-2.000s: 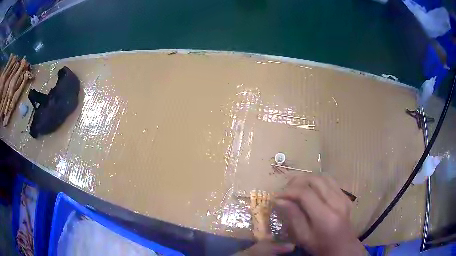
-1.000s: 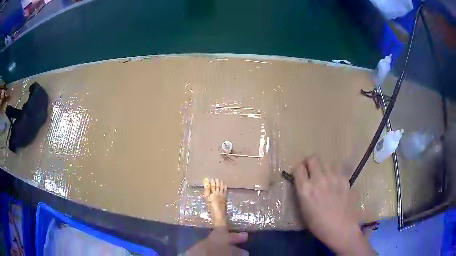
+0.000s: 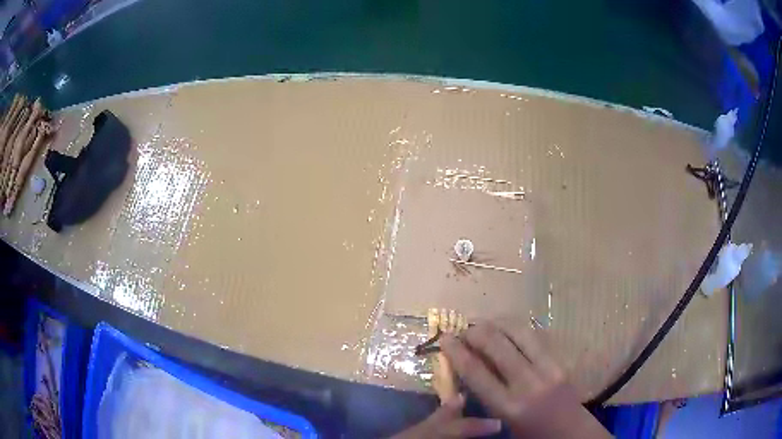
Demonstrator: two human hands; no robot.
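A tan figure leg (image 3: 443, 377) points its toes away from me at the near edge of the cardboard work pad (image 3: 429, 231). My left hand (image 3: 452, 422), cut off by the bottom edge, holds the leg low down. My right hand (image 3: 514, 369) has its fingertips at the foot, on a dark strap (image 3: 427, 346) that lies across the foot just below the toes. The fingertips hide part of the strap and the foot's right side. A small round white cap (image 3: 463, 249) stands on the pad beside a thin pale stick (image 3: 497, 267).
A black strapped item (image 3: 90, 176) and a pile of figure legs (image 3: 19, 150) lie far left. A black cable (image 3: 686, 300) and a metal rod (image 3: 731, 343) cross the right side. A green belt (image 3: 343, 39) runs behind. A blue crate (image 3: 201, 399) stands below left.
One second ago my right hand was out to the right beside a dark strap on the table. It is now at the foot with a strap. The view has shifted left.
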